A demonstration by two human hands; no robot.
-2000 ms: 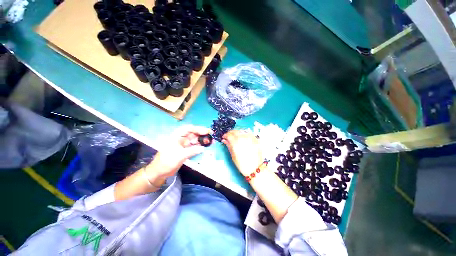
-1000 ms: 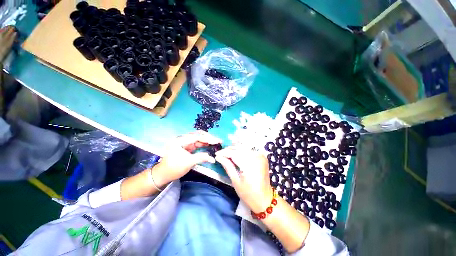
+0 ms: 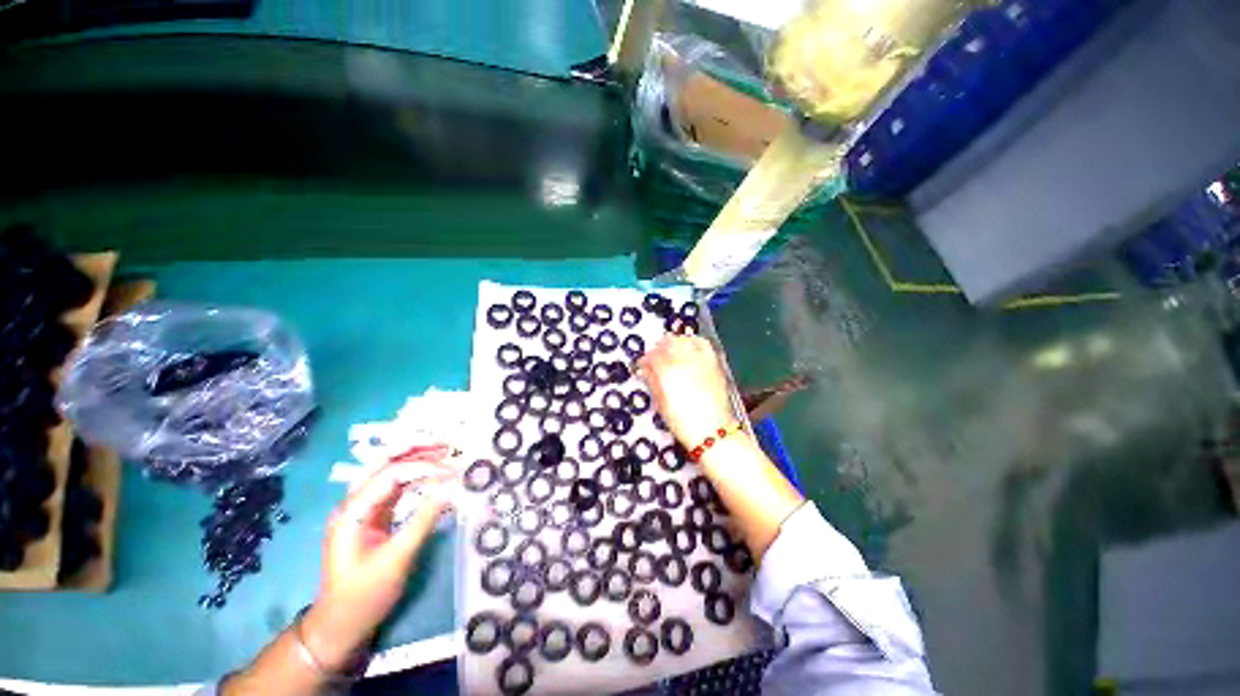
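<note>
Many black rings (image 3: 540, 485) lie spread over the white board (image 3: 480, 666). My right hand (image 3: 684, 388) is over the upper right part of the board, fingertips down at the rings there; whether it grips one is hidden. My left hand (image 3: 374, 541) is left of the board, fingers curved and apart, by the white pile of small parts (image 3: 419, 419); nothing shows in it. Small black parts (image 3: 242, 530) lie heaped below the crumpled clear bag (image 3: 191, 388), which holds more dark parts.
Black cylinders (image 3: 27, 394) stand on the brown board (image 3: 98, 292) at the left edge. A dark green belt (image 3: 340, 150) runs behind the teal bench. A wrapped yellowish post (image 3: 741, 218) stands beyond the board's upper right corner. Blue crates (image 3: 938, 89) are at the upper right.
The view has turned right. My hands have parted; the right moved to the far part of the white board, the left to the white pile. The black ring held between them no longer shows.
</note>
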